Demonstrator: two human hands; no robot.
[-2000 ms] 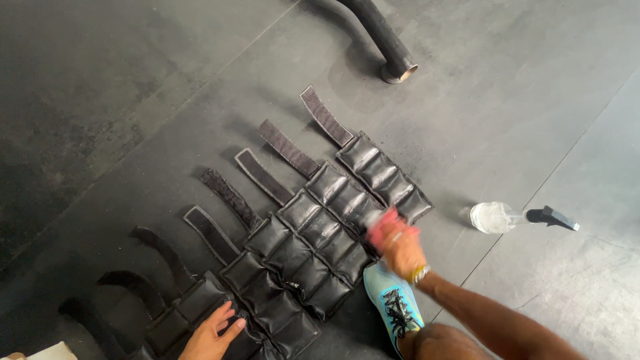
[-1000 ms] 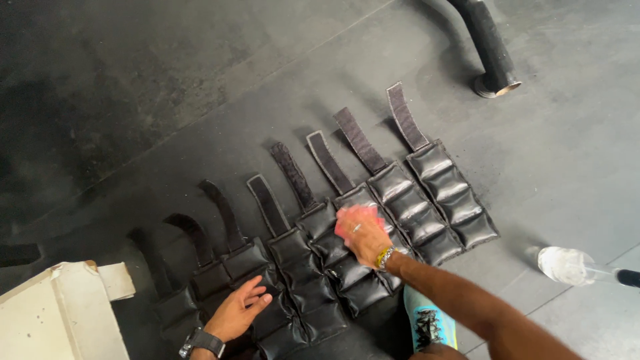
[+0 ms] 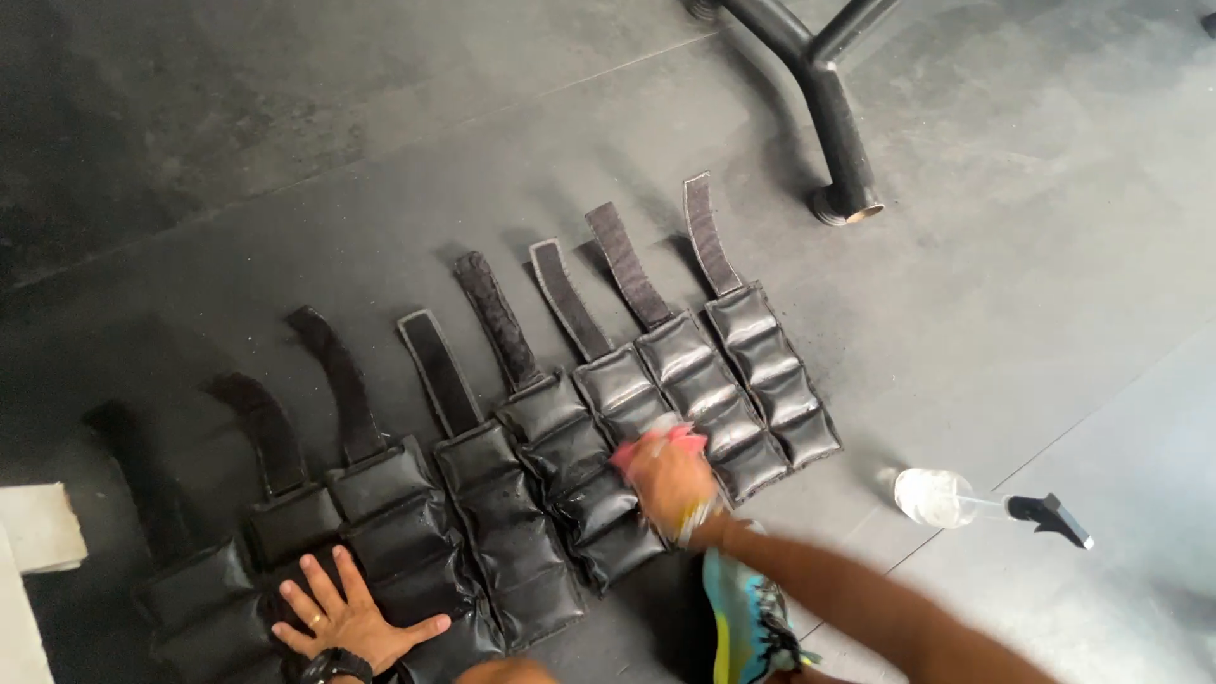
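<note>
Several black padded ankle weights (image 3: 774,366) with hook-and-loop straps (image 3: 622,266) lie side by side in a slanting row on the dark floor. My right hand (image 3: 673,484), blurred, presses a pink cloth (image 3: 665,445) onto the weights right of the row's middle. Flat on the weights toward the left end rests my left hand (image 3: 344,613), fingers spread, holding nothing. A clear spray bottle (image 3: 936,498) with a black trigger head lies on its side on the floor, right of the row.
A black tubular metal frame leg (image 3: 841,142) stands on the floor at the top right. My blue and yellow shoe (image 3: 746,603) is just below my right hand. At the left edge is a whitish board or box (image 3: 38,527).
My left hand has spread flat on the weights, where its fingers were more curled before. My right hand still holds the cloth on the weights. The view has shifted.
</note>
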